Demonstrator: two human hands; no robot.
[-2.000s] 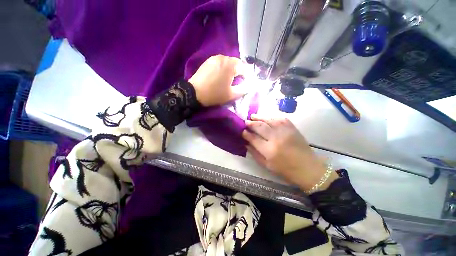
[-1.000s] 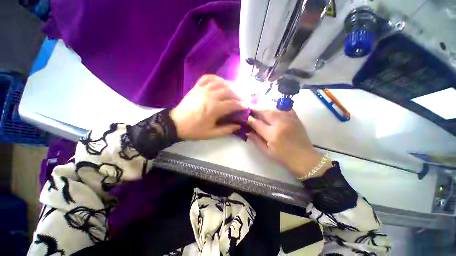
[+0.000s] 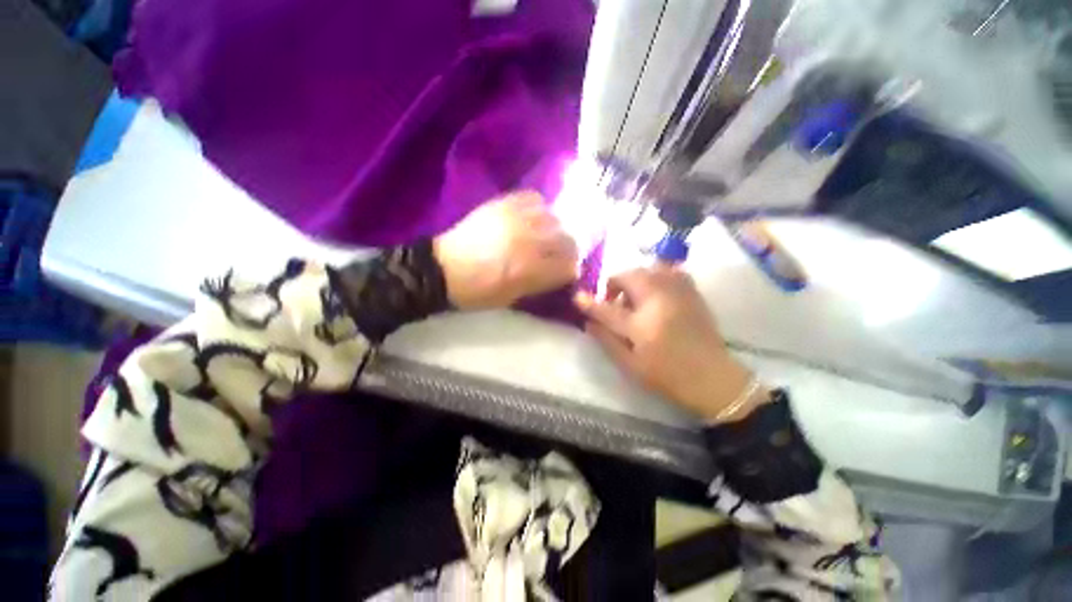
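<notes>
Purple cloth spreads over the table left of the needle, with a fold running towards the bright needle area. The sewing machine head stands at upper centre right; glare hides the needle and presser foot. My left hand lies on the cloth just left of the needle, fingers curled on its edge. My right hand is just right of and below the needle, its fingertips pinching the narrow purple edge. The frame is somewhat blurred.
Orange and blue thread snips lie on the white table right of the needle. A ruler-like strip runs along the front edge. Dark purple cloth hangs below the table. A blue crate stands at far left.
From two seconds ago, my left hand moved down beside my right hand, and the cloth flap below the needle shows less. In the last second, my left hand shifted slightly right.
</notes>
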